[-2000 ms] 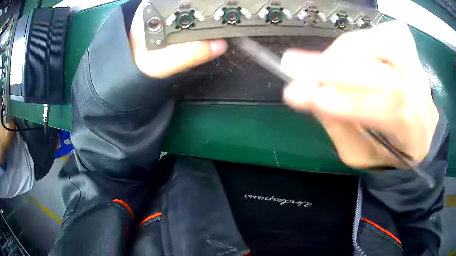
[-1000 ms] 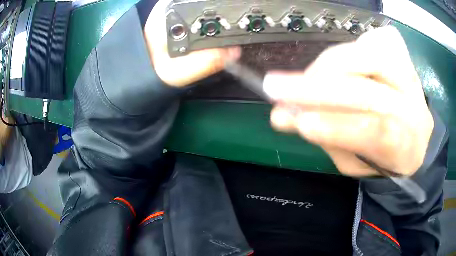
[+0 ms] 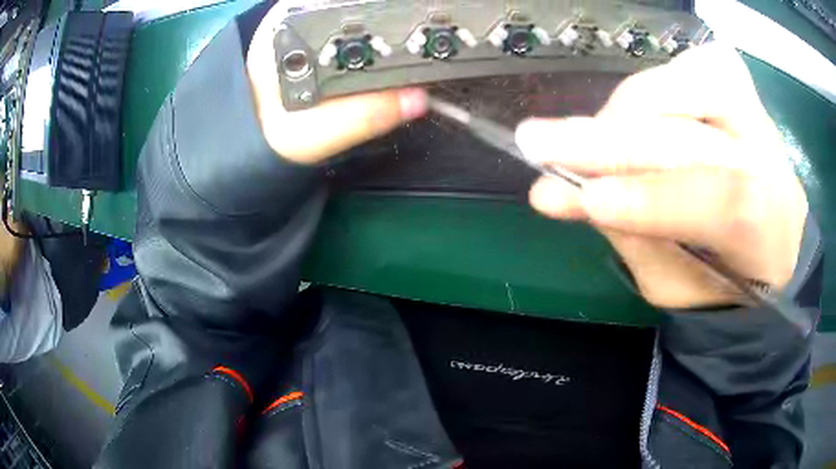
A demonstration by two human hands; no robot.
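Note:
The grey metal fixture bar (image 3: 422, 73) spans the top of the view above the dark tray, with a row of several small dark round components along it. My left hand (image 3: 339, 124) grips the bar's left end, its thumb along the lower edge. My right hand (image 3: 678, 174) holds slim silver tweezers (image 3: 495, 135), which slant up-left. Their tip is near my left thumb tip, below the bar; whether they touch cannot be told. The tweezers' back end sticks out below my right hand, blurred. The bar's right end is partly hidden behind my right hand.
The dark tray (image 3: 403, 190) with fine bright slivers lies under the bar on the green bench (image 3: 412, 247). A black ribbed box (image 3: 89, 101) with a cable stands at the left. Another person's sleeve (image 3: 32, 311) shows at the lower left.
Compared with one second ago, the bar and my left hand have shifted slightly left. My right hand has moved slightly right, still holding the tweezers.

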